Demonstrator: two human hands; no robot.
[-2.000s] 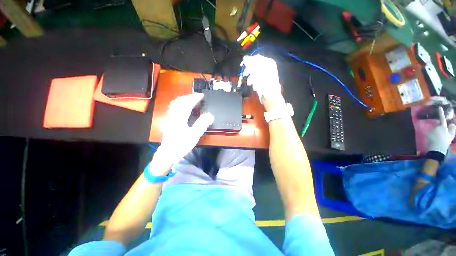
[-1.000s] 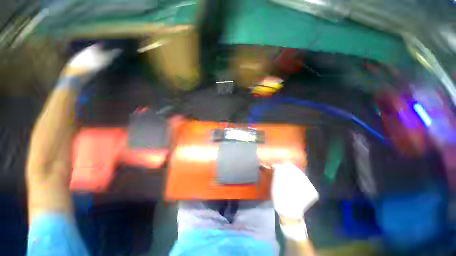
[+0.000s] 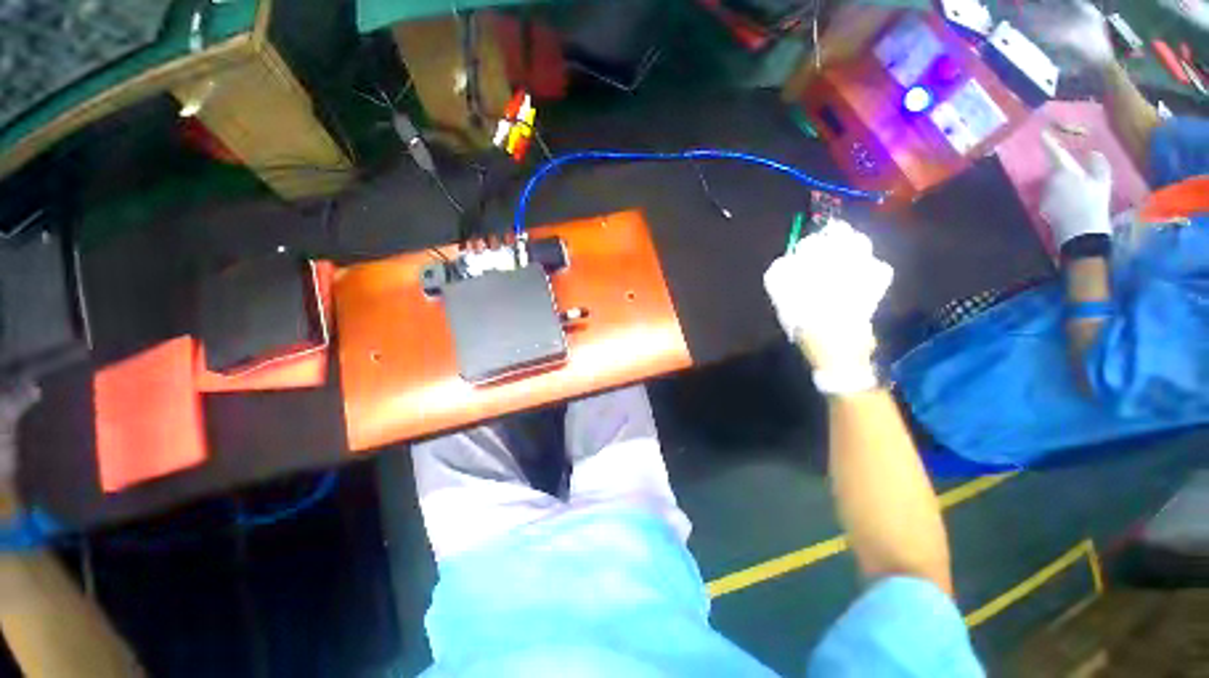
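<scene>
A black set-top box (image 3: 504,323) sits on the orange-brown test jig (image 3: 623,298), against its connector block (image 3: 495,260). My right hand (image 3: 831,294), in a white glove, is right of the jig with fingers curled over the remote control (image 3: 825,207); only its far end shows beyond them. A green marker pen (image 3: 796,235) lies just left of these fingers. My left hand (image 3: 16,411) is dim at the left picture edge and partly cut off, close to a dark flat box (image 3: 43,289). Whether it holds anything is unclear.
Another black box (image 3: 263,313) rests on a foam pad (image 3: 322,360), beside a second pad (image 3: 153,413). A blue cable (image 3: 663,155) arches from the jig to the lit test box (image 3: 915,113). AV plugs (image 3: 515,126) are behind. Another person's gloved hand (image 3: 1077,199) is at right.
The view has turned. Both hands have left the box on the jig; my left hand is at the far left, my right hand is over the remote. The test box light now glows.
</scene>
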